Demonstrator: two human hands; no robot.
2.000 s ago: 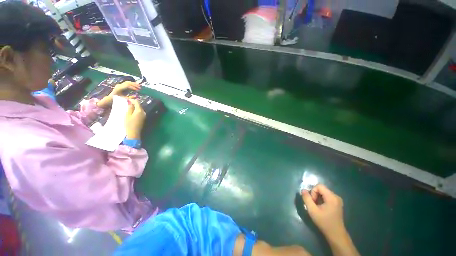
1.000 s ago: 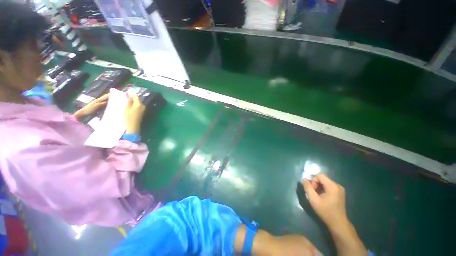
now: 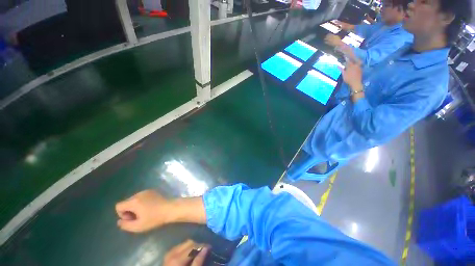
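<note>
My right hand (image 3: 141, 212) is low over the glossy green bench (image 3: 224, 130), left of centre. Its fingers are curled closed, and nothing shows sticking out of them. My left hand (image 3: 182, 254) is at the bottom edge, cut off by it, just below my right forearm. A small dark thing (image 3: 195, 253) shows at its fingers; it is too small to name, and whether it is gripped is unclear. No open tablet lies near my hands in view.
Several tablets with lit blue screens (image 3: 315, 87) lie at the bench's far end, beside two people in blue smocks. A white post (image 3: 201, 52) stands on the pale rail (image 3: 117, 144). A white bucket rim (image 3: 299, 195) shows beside my right sleeve. A blue crate (image 3: 448, 226) stands right.
The view has swung right. The neighbour in pink is out of view, and the blue-smocked people and lit tablets show. My right hand now appears left of centre with its fingers curled.
</note>
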